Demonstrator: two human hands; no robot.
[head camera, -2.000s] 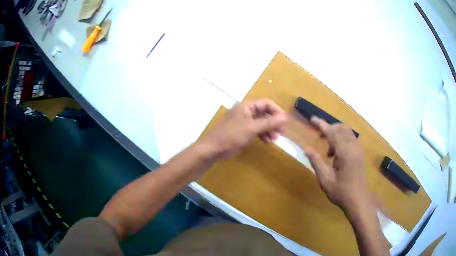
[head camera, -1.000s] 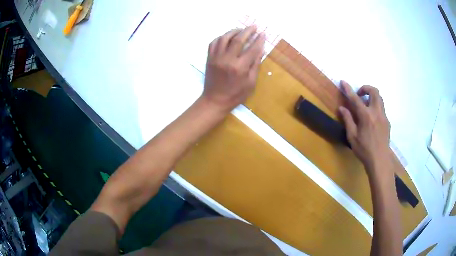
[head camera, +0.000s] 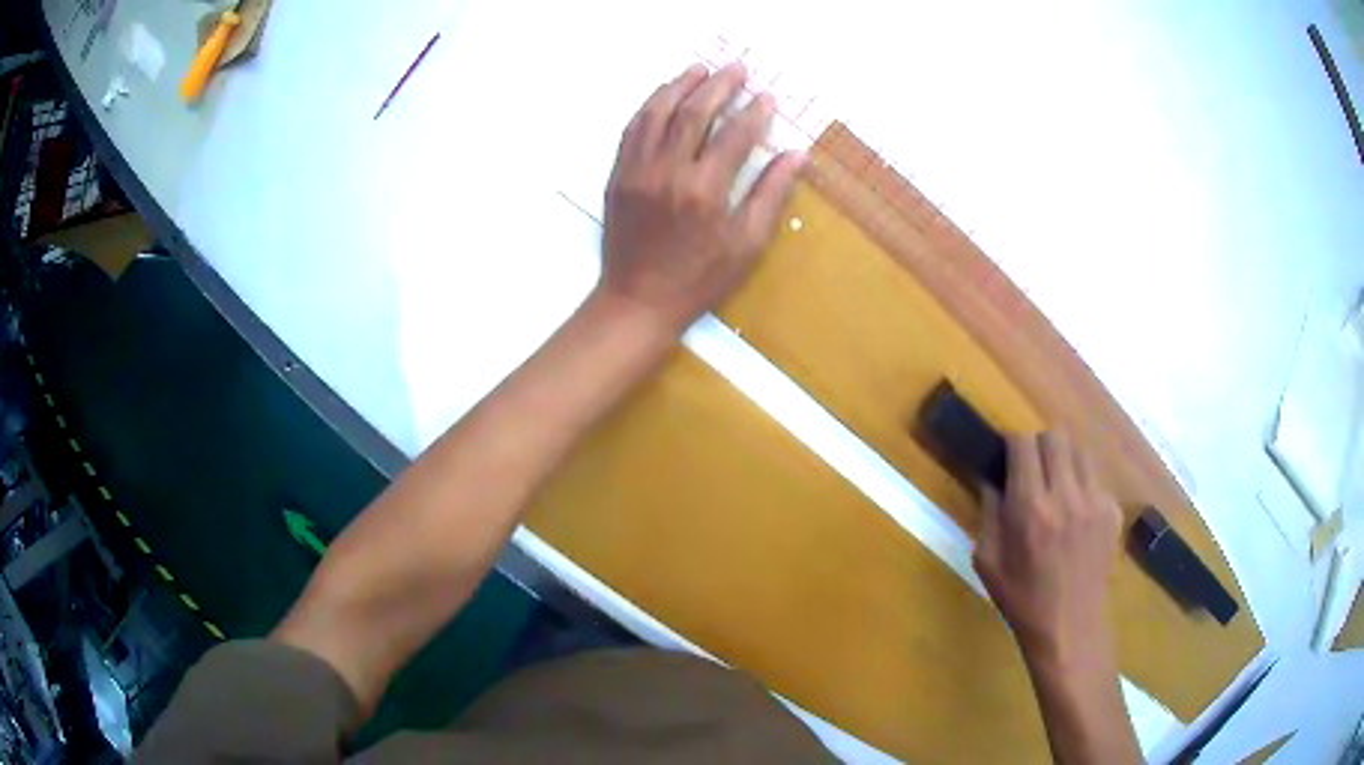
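Two long tan card patterns (head camera: 673, 493) lie side by side with a white gap between them. A clear ruler with a reddish grid (head camera: 972, 284) lies along the curved outer edge of the farther pattern. My left hand (head camera: 688, 194) is spread flat over the ruler's far end and the pattern's corner. My right hand (head camera: 1047, 523) is closed around the near end of a black weight (head camera: 959, 429) on the farther pattern. A second black weight (head camera: 1182, 568) lies on the same pattern, to the right of my right hand.
A thin dark pen (head camera: 407, 75) lies on the white table (head camera: 494, 165). An orange-handled tool (head camera: 210, 60) is at the far left. Folded white cloth (head camera: 1316, 404) is at the right. The grey table edge (head camera: 292, 366) curves past the green floor (head camera: 165, 434).
The ruler now lies along the farther pattern's curved edge. My left hand moved out to the ruler's far end. My right hand left the ruler and took the weight, which has shifted nearer the gap.
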